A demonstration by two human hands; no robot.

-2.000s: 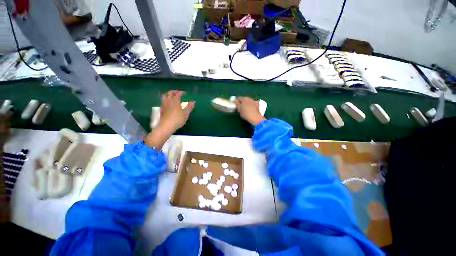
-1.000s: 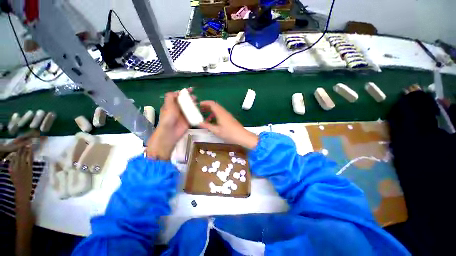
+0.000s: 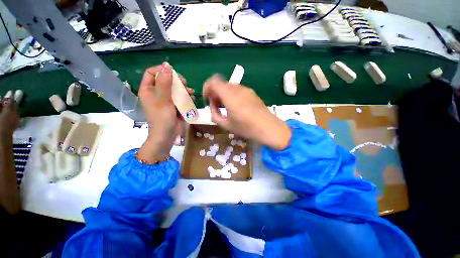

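My left hand [image 3: 162, 95] holds a cream oblong housing [image 3: 180, 95] tilted above the bench's far edge. A small dark-centred round spot shows near the housing's lower end. My right hand [image 3: 234, 108] is beside it on the right, blurred, with fingers curled; whether it holds something cannot be told. The brown cardboard parts tray [image 3: 190, 169] lies below both hands, with many small white discs [image 3: 222, 159] loose in it.
The green conveyor belt [image 3: 267, 65] carries spaced cream housings [image 3: 319, 78]. A perforated grey post [image 3: 75, 55] slants at left. Set-aside housings [image 3: 68, 165] lie at left, a flat cardboard sheet [image 3: 370, 181] at right. Another person's arm [image 3: 7, 156] is at far left, a dark sleeve at right.
The held housing has turned so its spotted side shows. My right hand has moved off the housing to the right. The view has tilted down.
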